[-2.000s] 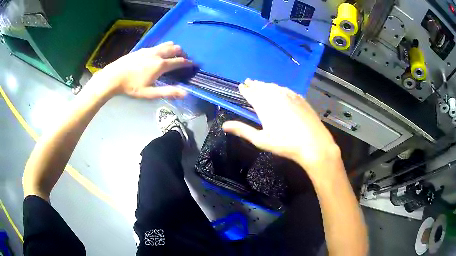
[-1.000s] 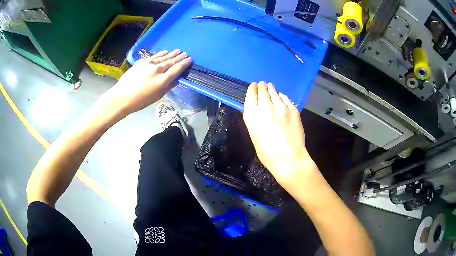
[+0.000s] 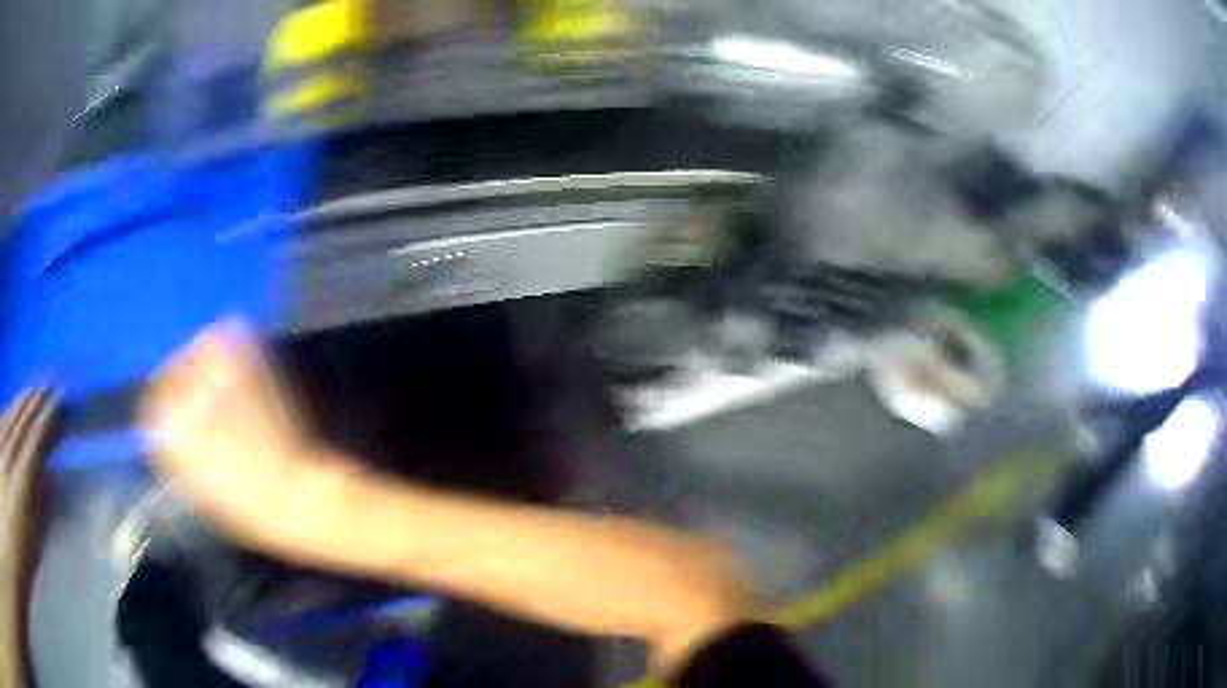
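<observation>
The blue parts tray (image 3: 148, 269) lies at the left of the strongly blurred view. A dark curved line, probably the loose cable piece (image 3: 70, 255), shows faintly in it. My right hand (image 3: 209, 403) is at the tray's front right edge, blurred; whether it grips anything cannot be told. My left hand (image 3: 24, 430) is cut off by the left picture edge, with only some fingers and part of the arm showing beside the tray. The aligned cable bundle cannot be made out.
Yellow feed rollers (image 3: 316, 54) of the machine show blurred behind the tray. The bench drawer (image 3: 471, 262) is right of the tray. A pale cable reel (image 3: 935, 383) stands farther right. A yellow lane line (image 3: 915, 538) crosses the floor at the lower right.
The camera has swung sharply to the right, so tray and hands now sit at the far left. The picture has blurred. Both hands were flat on the cable bundle one second ago.
</observation>
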